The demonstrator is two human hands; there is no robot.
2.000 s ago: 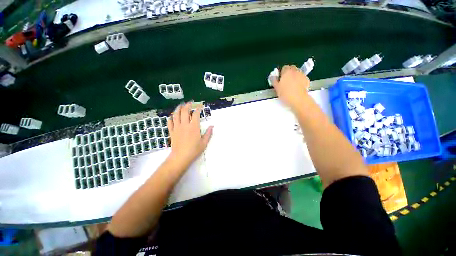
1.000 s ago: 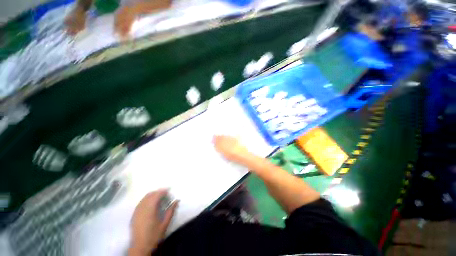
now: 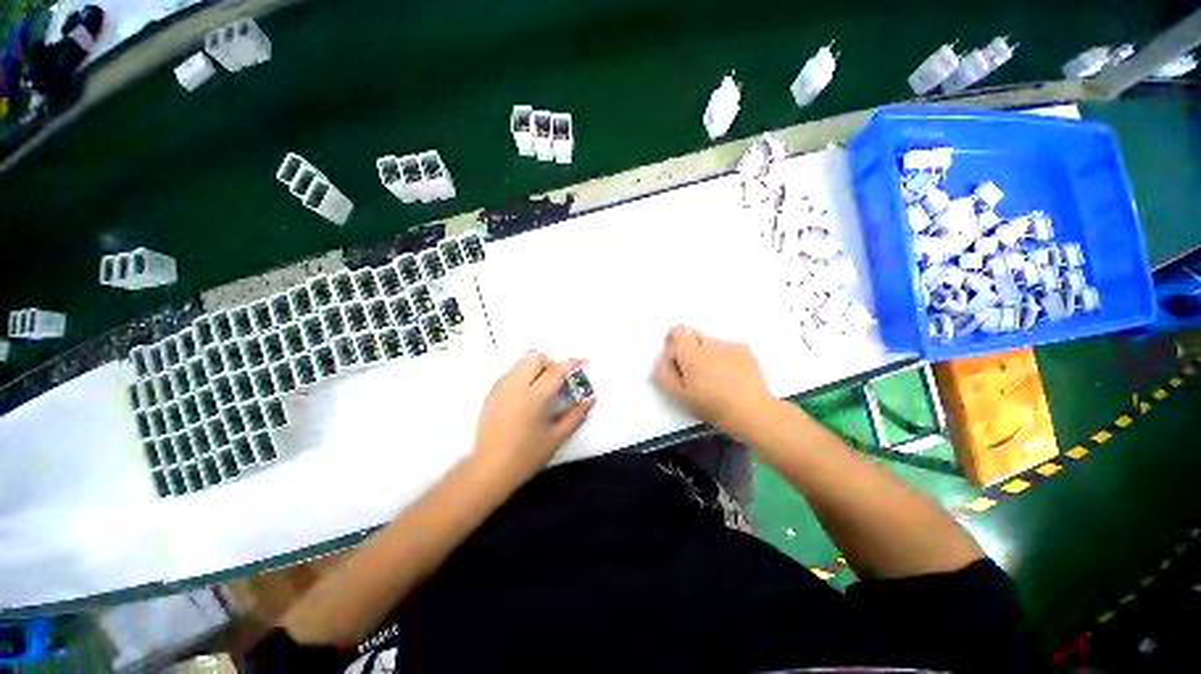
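My left hand [image 3: 530, 406] is at the front middle of the white work sheet [image 3: 613, 283]. It holds a charger housing [image 3: 577, 385] between thumb and fingers, its dark open end facing right. My right hand [image 3: 705, 375] is a short way to the right, low over the sheet, fingers curled together; whether a small part is in them cannot be seen. Tight rows of white housings [image 3: 250, 375] with dark open ends stand at the left. A loose pile of small white inserts [image 3: 819, 270] lies on the sheet beside the blue bin.
The blue parts bin [image 3: 906, 336] at the right holds many small white parts. An orange-yellow box [image 3: 997, 415] is below it. Beyond the sheet, the green conveyor belt [image 3: 632, 79] carries grouped housings [image 3: 543, 134] and single units [image 3: 722, 105]. Yellow-black tape [image 3: 1054, 467] marks the floor.
My left hand has left the housing rows and now holds one housing at the front. My right hand has moved from the belt back over the sheet. The view swung right, then back.
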